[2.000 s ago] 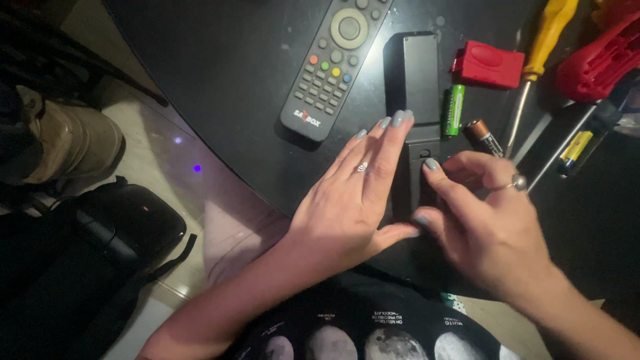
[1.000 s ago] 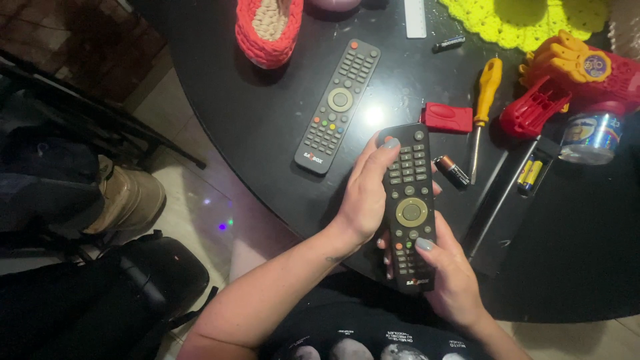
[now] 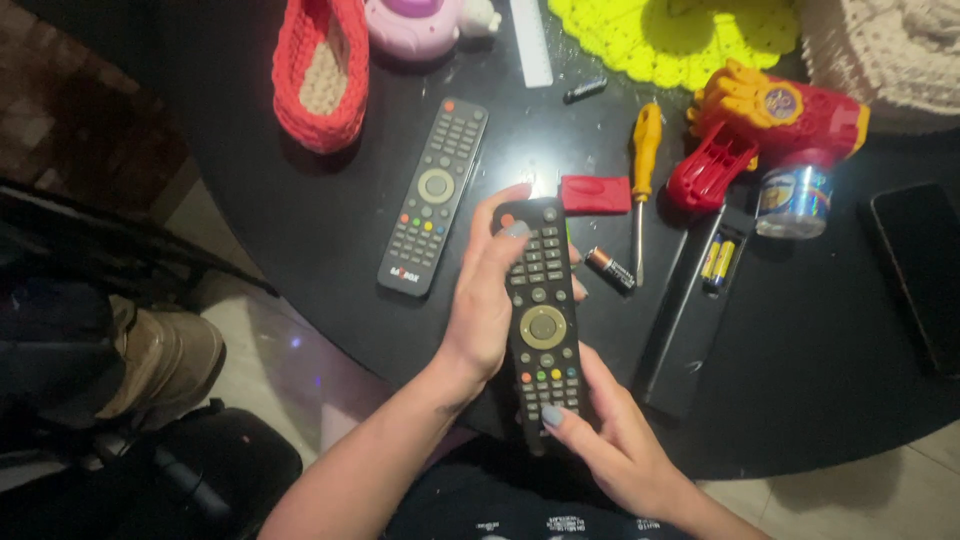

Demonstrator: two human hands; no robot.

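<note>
Both hands hold a black remote control [image 3: 542, 300], its buttons facing up. My left hand [image 3: 487, 292] grips its upper end, thumb over the top keys. Around the lower end is my right hand [image 3: 611, 427], thumb on the bottom keys. A second remote control [image 3: 433, 199] lies to the left. Right of the held remote are a red plastic cover [image 3: 596, 194], a copper-topped battery [image 3: 610, 271] and a yellow-handled screwdriver [image 3: 643, 180]. Farther right, another black remote [image 3: 686, 330] lies face down, two small yellow batteries [image 3: 718, 260] in its open compartment.
On the dark round table [image 3: 330, 247] are a crocheted basket [image 3: 322, 82], a pink toy [image 3: 412, 30], a ruler [image 3: 532, 45], a black battery [image 3: 585, 91], a yellow-green doily [image 3: 679, 37], a red-and-yellow toy [image 3: 787, 112] with a clear container [image 3: 795, 201], and a phone [image 3: 919, 274].
Two seconds ago a black remote lay back up under my hands; one second ago both hands held one face up, as now. The view has shifted widely.
</note>
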